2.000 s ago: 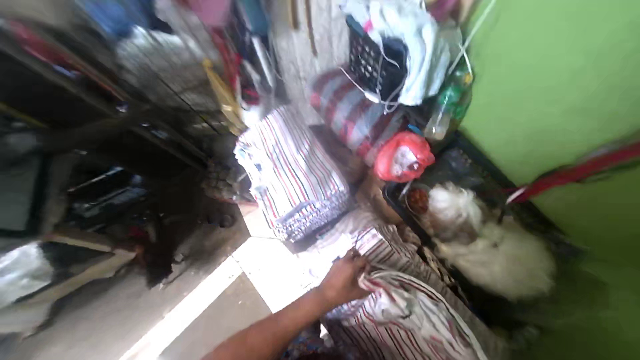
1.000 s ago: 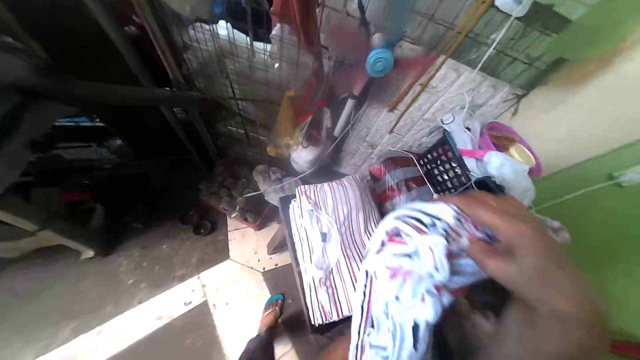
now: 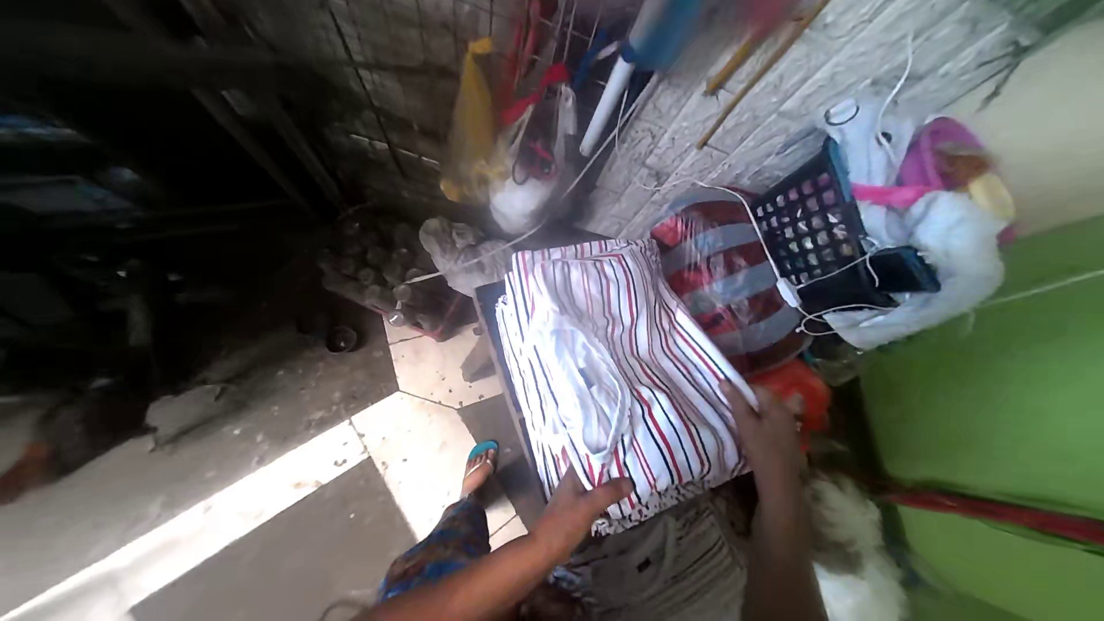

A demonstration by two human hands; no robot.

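Note:
A stack of folded white cloth with red and black stripes (image 3: 655, 379) lies on a dark low surface (image 3: 509, 379) in front of me. A white band or strap (image 3: 595, 397) forms a loop on its top. My left hand (image 3: 578, 517) rests at the stack's near left corner, thumb and fingers apart on the cloth. At the right edge, my right hand (image 3: 768, 423) has its fingers on the cloth's border; whether it pinches the cloth is not clear.
Behind the stack stand a red and grey striped bundle (image 3: 733, 276) and a black perforated basket (image 3: 811, 216) with white cloth and a cord. A red plastic bag (image 3: 793, 388) lies right, near the green wall (image 3: 992, 397). Bottles (image 3: 388, 285) stand on the floor at left.
A bunched striped cloth was at my right hand a second ago; now both hands are at the stack. The view has shifted.

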